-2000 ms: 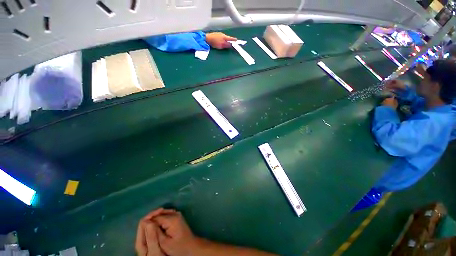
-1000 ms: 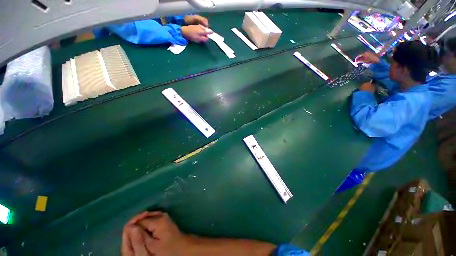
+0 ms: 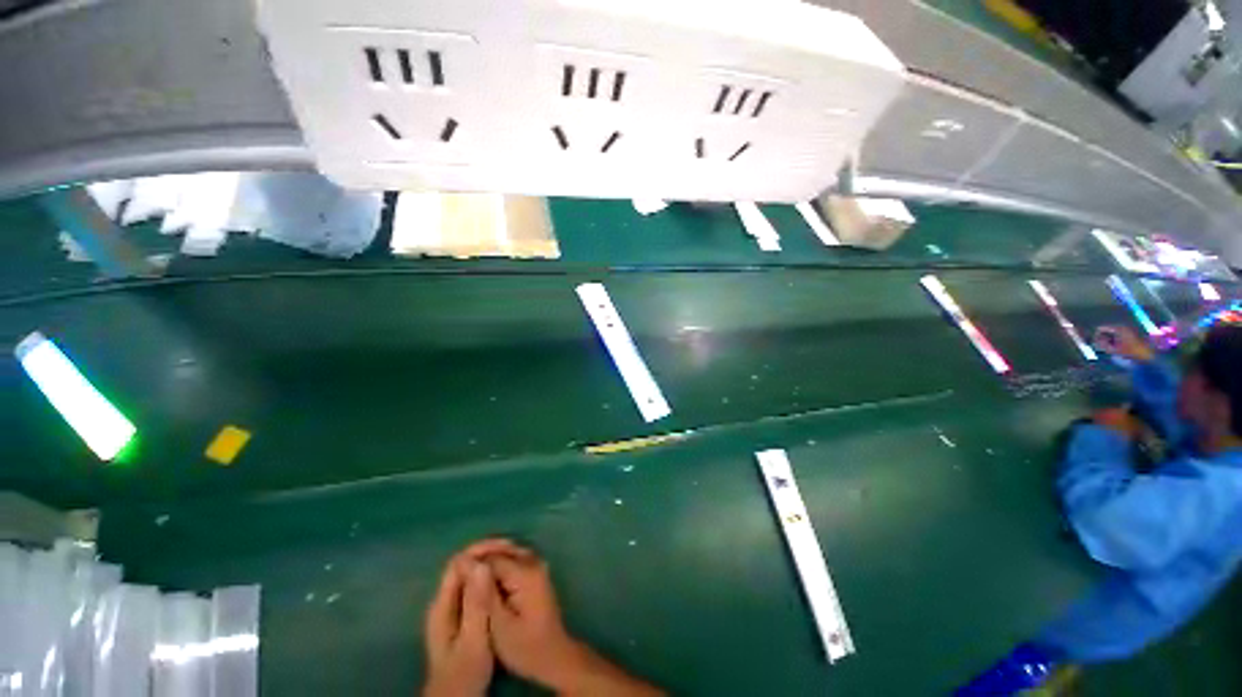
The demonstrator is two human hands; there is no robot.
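Observation:
My left hand [image 3: 460,633] and my right hand [image 3: 529,620] rest clasped together on the green bench at the bottom centre, fingers touching. I see no part between them, though their inner sides are hidden. An unlit bar [image 3: 804,556] lies alone on the bench to the right of my hands. Another unlit bar [image 3: 624,351] lies on the conveyor beyond them. A lit light bar [image 3: 76,396] glows white and green on the conveyor at far left. A pile of frosted diffuser covers [image 3: 136,633] lies at the bottom left.
A white socket box [image 3: 586,102] hangs across the top. Tan and white strips [image 3: 474,226], plastic-wrapped parts [image 3: 307,215] and a small carton [image 3: 866,221] are on the far side. A yellow tag [image 3: 228,444] lies at left. A person in blue [image 3: 1144,497] sits at right.
The view has swung left and up, bringing in the socket box, the lit bar and the pile of covers. My hands stay clasped. The far person's hands are no longer visible.

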